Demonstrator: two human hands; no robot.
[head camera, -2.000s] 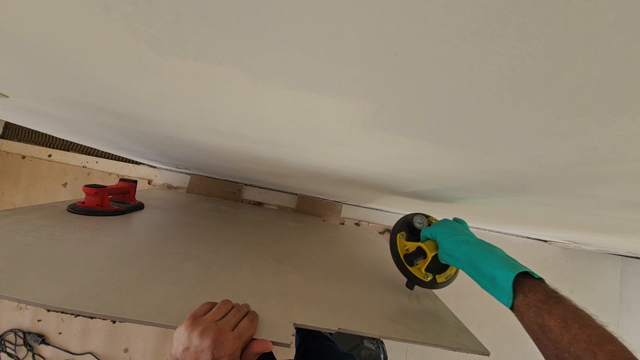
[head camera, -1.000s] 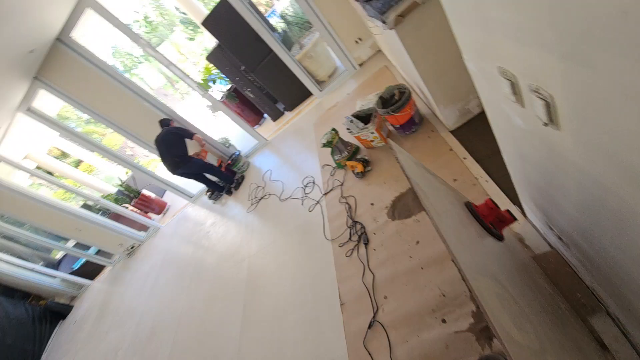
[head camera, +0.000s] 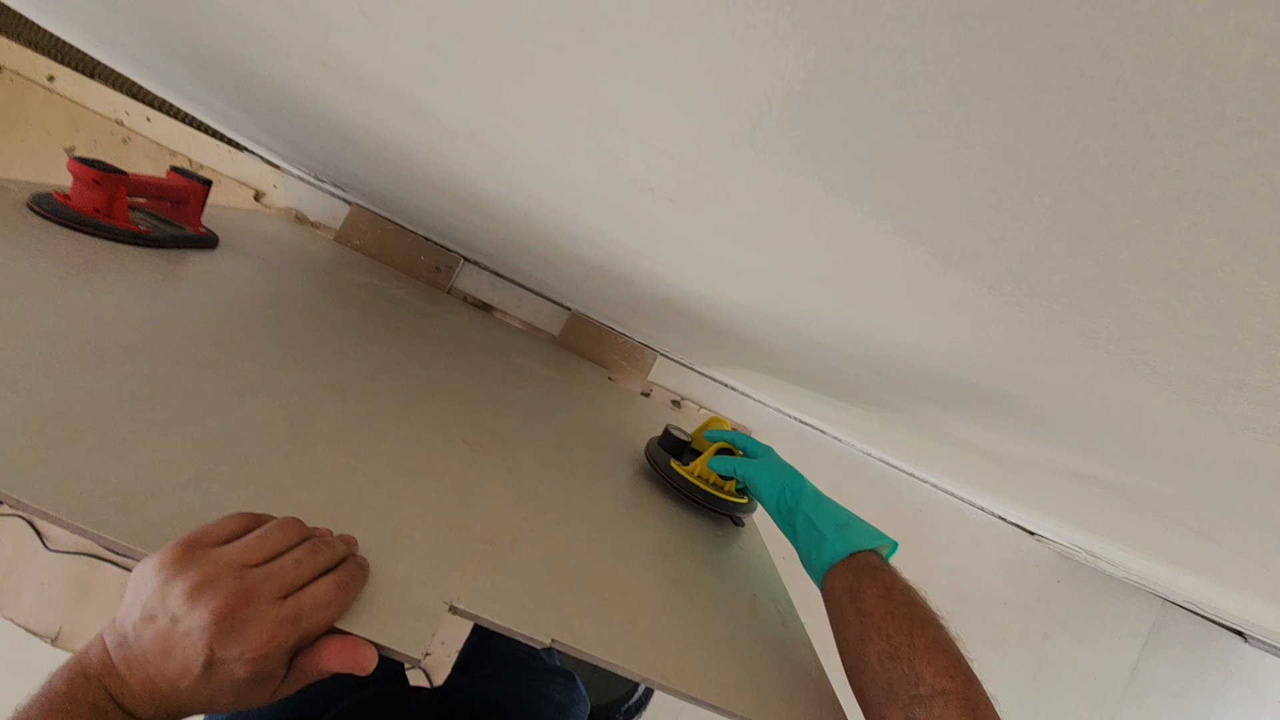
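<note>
A large grey tile (head camera: 400, 400) lies tilted below me, with a notch cut in its near edge. My bare left hand (head camera: 245, 605) grips that near edge left of the notch, fingers on top and thumb at the rim. In a green rubber glove, my right hand (head camera: 765, 475) holds the yellow handle of a black suction cup lifter (head camera: 700, 475) near the tile's right end. A red suction cup lifter (head camera: 130, 205) sits on the tile at far left, with no hand on it.
A pale wall (head camera: 750, 200) runs along the far side. Brown spacer pieces (head camera: 398, 247) stand between tile and wall. A black cable (head camera: 60, 548) lies on the floor at left. Light floor tiles (head camera: 1020, 590) extend to the right. My legs are under the near edge.
The view swung away across the room one second ago and is back on the tile. The yellow-handled lifter, upright and off the tile two seconds ago, now lies against its surface.
</note>
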